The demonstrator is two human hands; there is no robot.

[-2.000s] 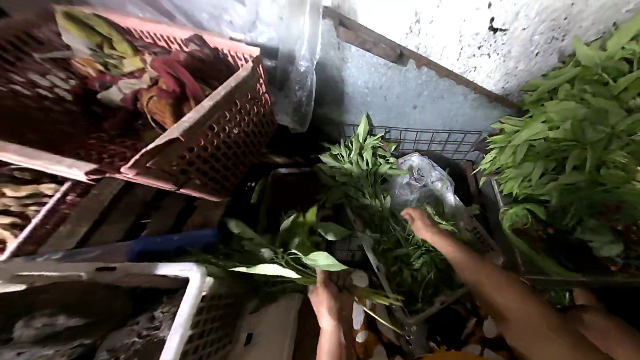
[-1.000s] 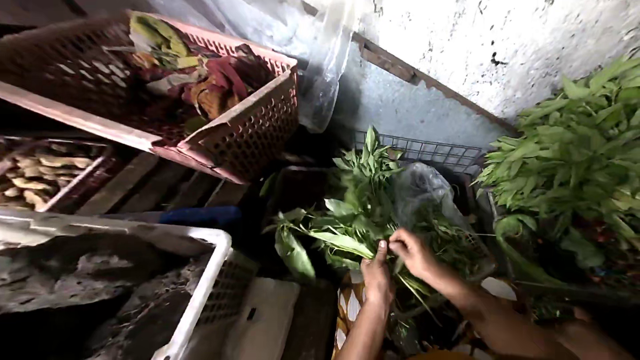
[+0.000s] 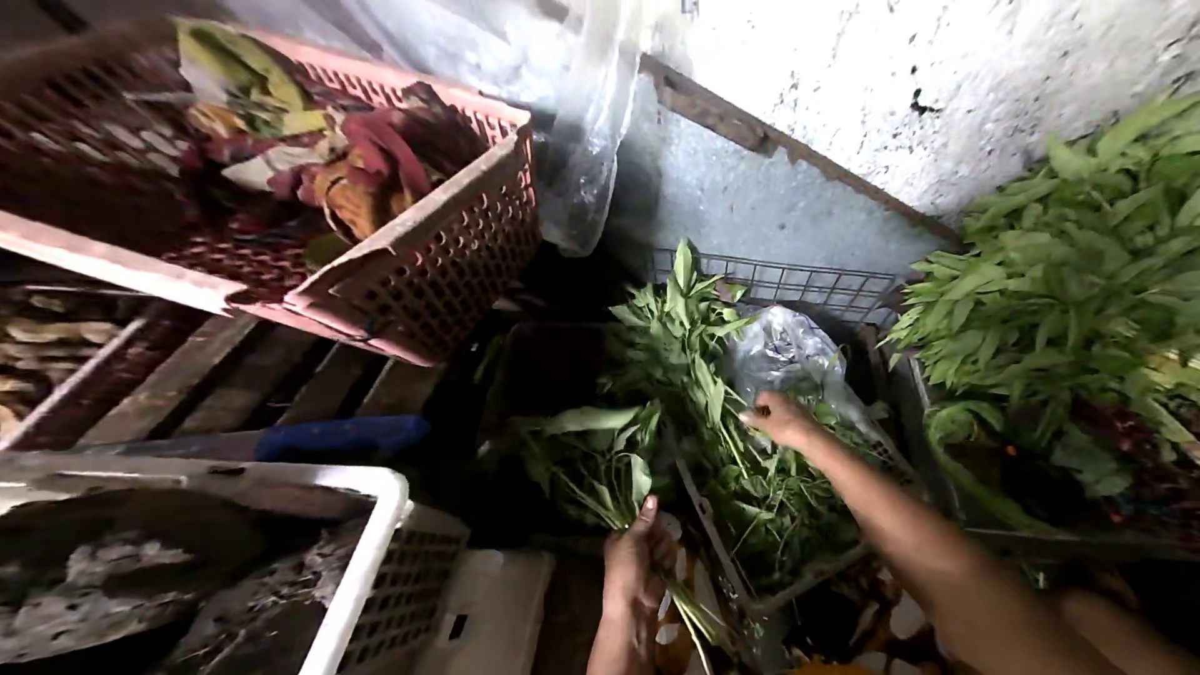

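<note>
My left hand (image 3: 637, 558) is closed around the stems of a small bunch of leafy greens (image 3: 605, 469), whose leaves point up and whose stem ends stick out below the fist. My right hand (image 3: 783, 422) is over a crate of greens, its fingers bent at the stems of a larger heap of leafy greens (image 3: 708, 375); whether it grips a stem cannot be told. Beside that hand lies a clear plastic bag (image 3: 787, 352). The heap rests in a crate (image 3: 708, 530) with a pale rim.
A pink plastic crate (image 3: 412, 220) with wilted leaves is at upper left. A white crate (image 3: 370, 539) with dark lumpy contents is at lower left, near a knife's blue handle (image 3: 342, 436). More greens (image 3: 1059, 291) fill the right side. A wire grid (image 3: 806, 281) stands behind.
My two hands were close together one second ago; now they are apart, the left with the bunch on the left, the right over the heap.
</note>
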